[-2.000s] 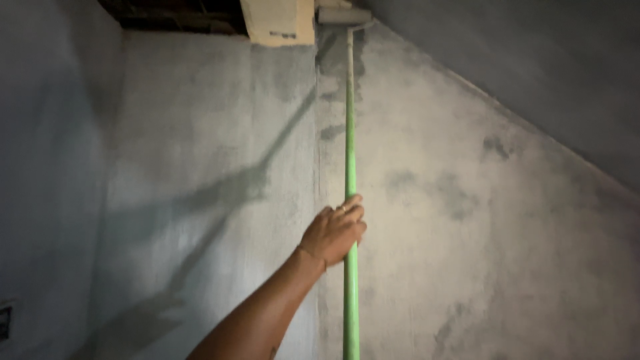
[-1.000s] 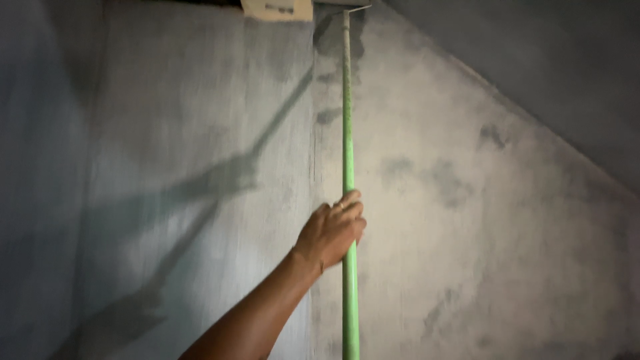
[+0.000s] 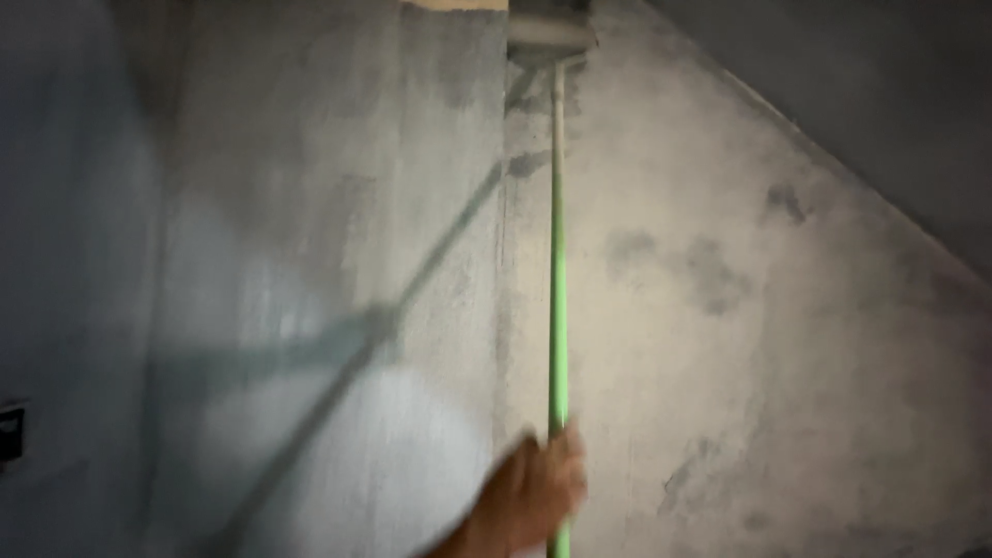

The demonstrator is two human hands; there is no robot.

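Observation:
My left hand (image 3: 531, 484), blurred, is closed around a long green extension pole (image 3: 558, 333) at the lower middle of the head view. The pole stands nearly upright, its upper part pale. At its top a paint roller (image 3: 550, 32) lies level against the wall, just right of the vertical corner line. Around and below the roller the plastered wall (image 3: 659, 372) shows dark, damp-looking patches. My right hand is not in view, and the lower end of the pole runs out of the frame.
To the left is a grey wall (image 3: 434, 256) crossed by shadows of the arm and pole. A dark sloping surface (image 3: 876, 85) cuts across the upper right. At the far left edge sits a small dark wall box (image 3: 11, 435). A pale yellowish edge (image 3: 457, 4) shows at the top.
My left hand and the pole have moved down in the view. The roller, cut off at the top edge one second ago, now shows lower on the wall.

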